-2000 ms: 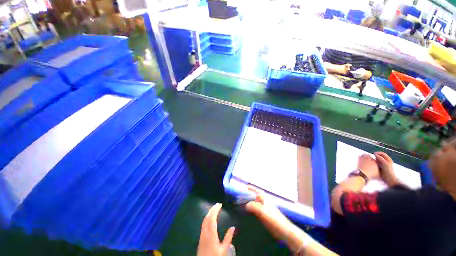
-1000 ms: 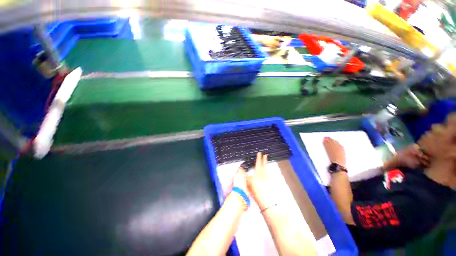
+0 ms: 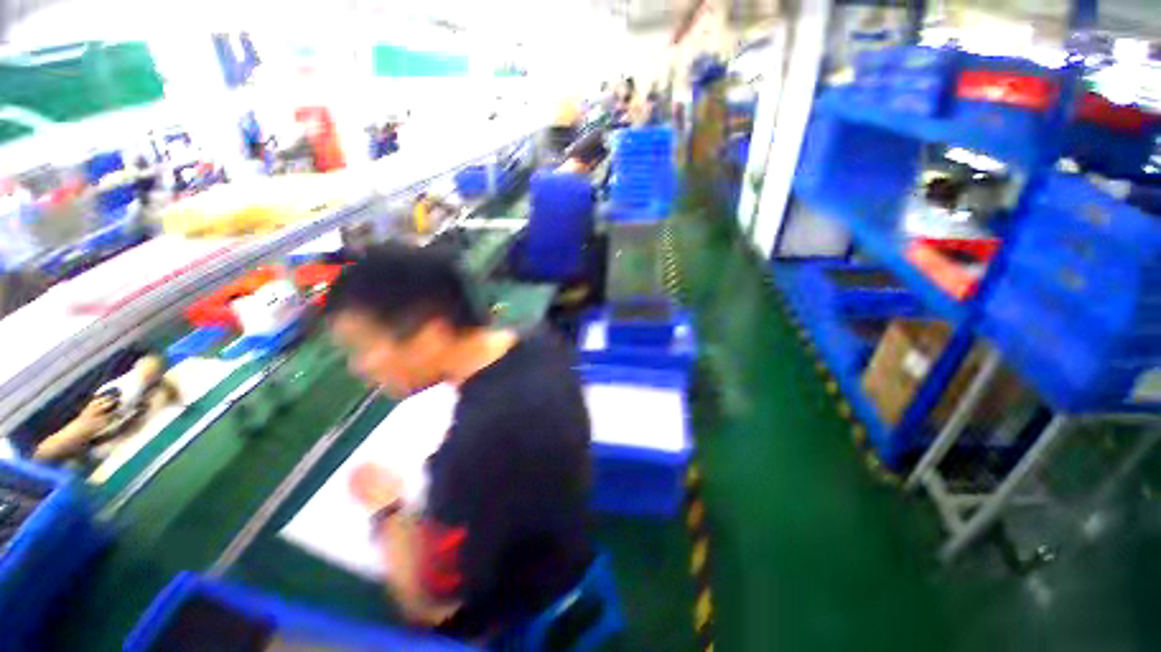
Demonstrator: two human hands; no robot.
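Neither of my hands is in the picture. Nearest in front of me, the blue plastic bin (image 3: 181, 609) is cut off by the bottom edge at the lower left; a dark patch and a brownish strip show inside it. A second blue bin (image 3: 66, 550) with dark contents is cut off by the left edge. A white sheet (image 3: 341, 520) lies on the green bench beside a seated person in a dark shirt, whose hand rests over it. The picture is blurred.
The person (image 3: 516, 459) sits close ahead. Blue bins (image 3: 637, 471) stand behind that person, beside the green aisle (image 3: 777, 510) with yellow-black tape. A blue rack (image 3: 879, 242) with a cardboard carton (image 3: 907, 363) and tilted blue bins (image 3: 1082, 299) on a metal stand are at the right.
The view has swung right towards the aisle and rack. The bin with black parts has shifted to the bottom left edge, and both my hands, earlier at the black parts, have left the picture.
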